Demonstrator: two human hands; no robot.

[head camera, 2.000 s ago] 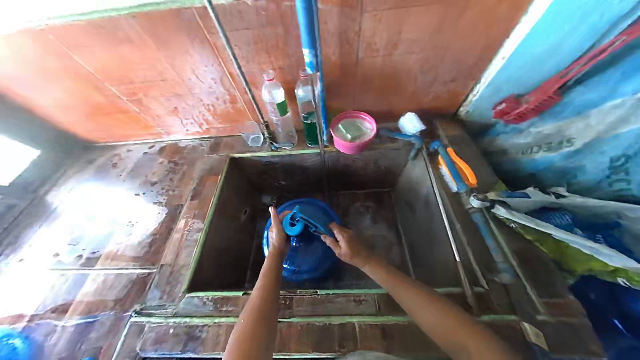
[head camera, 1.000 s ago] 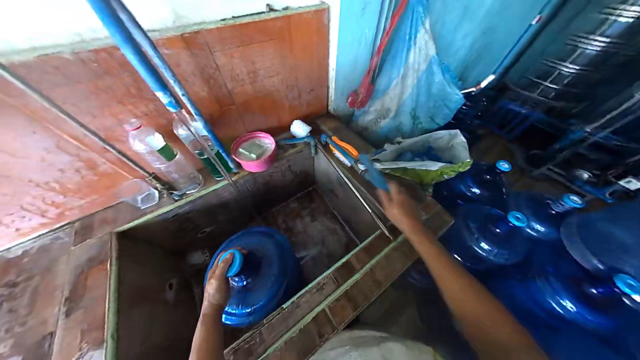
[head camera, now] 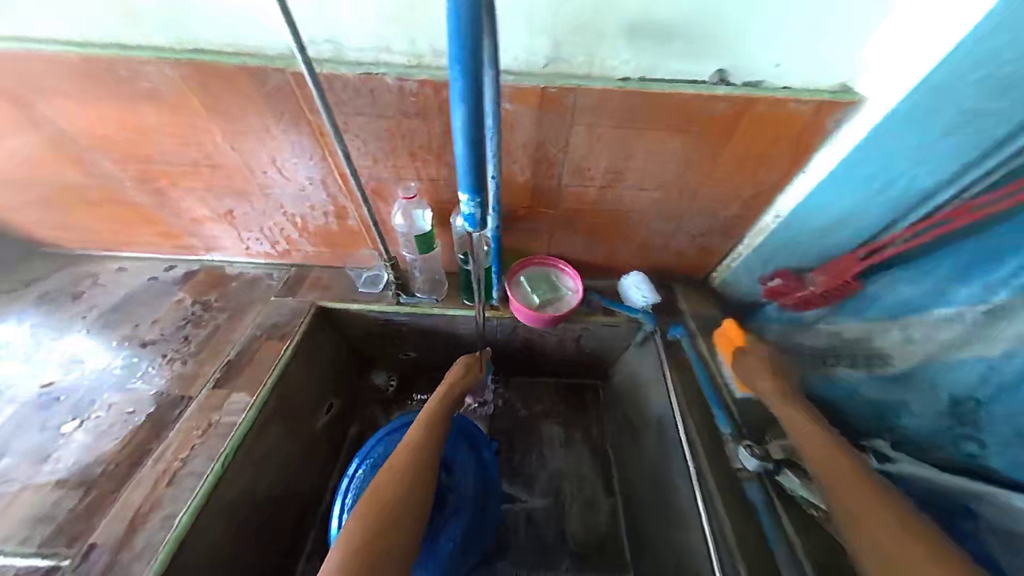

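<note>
My left hand (head camera: 466, 374) is at the thin water stream below the blue pipe (head camera: 467, 104), its fingers closed on a small blue object that is mostly hidden. Water splashes just under it. Below, a large blue water jug (head camera: 472, 512) lies in the dark sink basin (head camera: 552, 448), partly behind my left forearm. On the right ledge my blurred right hand (head camera: 760, 370) grips an orange and white object (head camera: 730, 344), perhaps a brush; its exact kind is unclear.
Behind the basin stand clear plastic bottles (head camera: 420, 248), a clear cup (head camera: 368, 278), a pink tub (head camera: 545, 292) and a white scrubber (head camera: 638, 290). A blue pipe (head camera: 704, 384) lies along the right ledge. A red long-handled tool (head camera: 816, 284) hangs at the right.
My left hand has left the jug's neck and moved to the water stream. My right hand, with a blue tool one second ago, now grips the orange object. The view has turned back left.
</note>
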